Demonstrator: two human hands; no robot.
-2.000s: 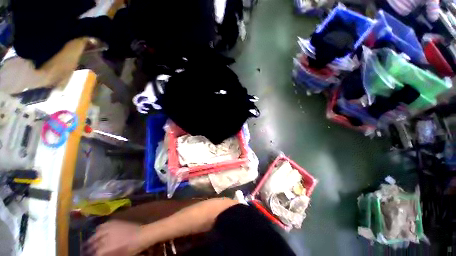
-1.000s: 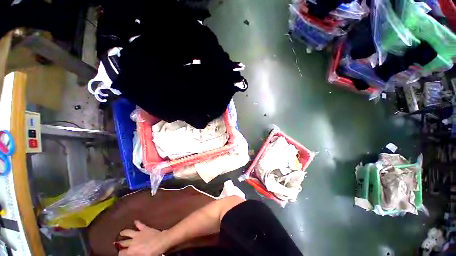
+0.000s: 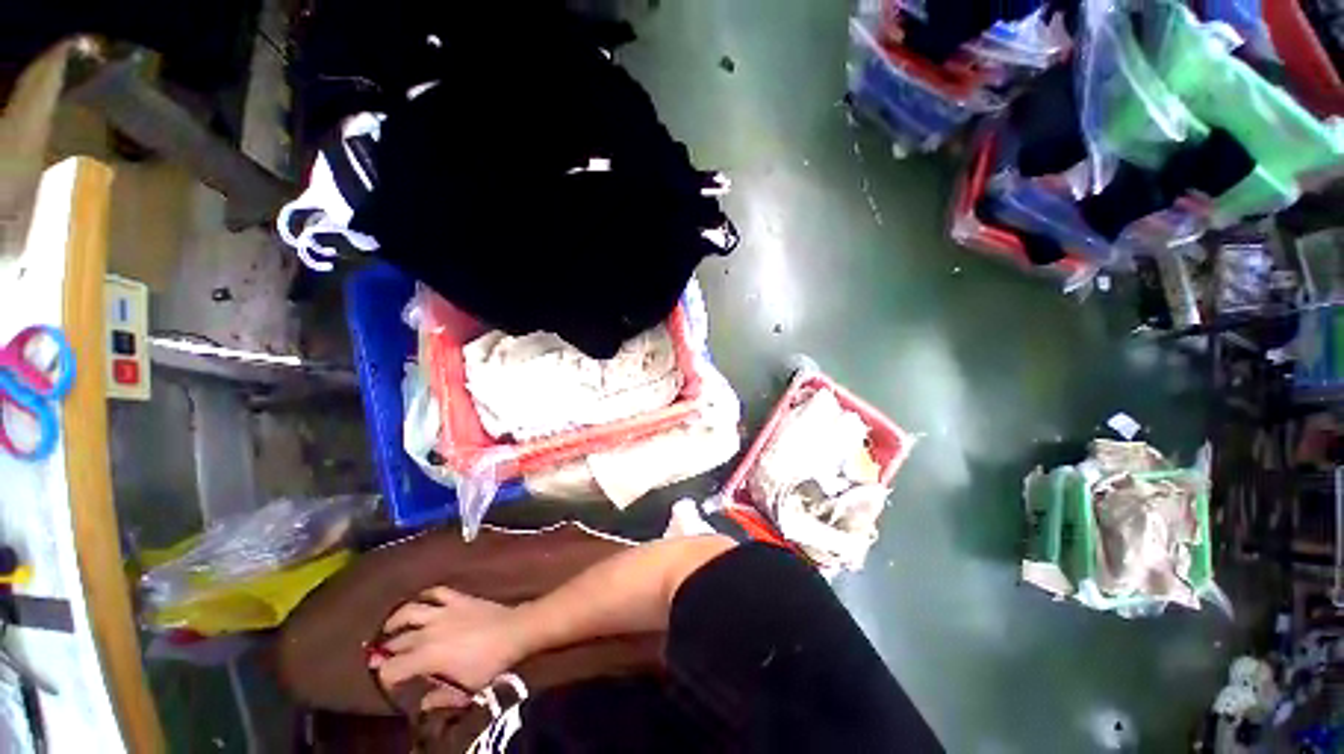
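Observation:
My right hand (image 3: 457, 645) lies over a brown rounded surface (image 3: 332, 626) at the lower left, back of the hand up, fingers somewhat apart and pointing left. A small dark-red spot shows at its fingertips; I cannot tell what it is. The palm side is hidden, so I cannot tell whether it holds something. The bare forearm runs right to a black sleeve (image 3: 789, 648). White cord-like loops (image 3: 498, 714) show below the hand. My left hand is out of the picture.
A wood-edged table (image 3: 98, 486) with pink-and-blue-handled scissors (image 3: 33, 390) is at the left. Ahead, a black garment heap (image 3: 531, 177) covers a red crate (image 3: 568, 442) in a blue one (image 3: 386, 398). A smaller red crate (image 3: 887, 439) and a green basket (image 3: 1080, 533) stand on the floor.
The view has swung right, then slightly back left, so the table fills less of the left side than at first. The hand now lies higher in the picture, on the brown surface.

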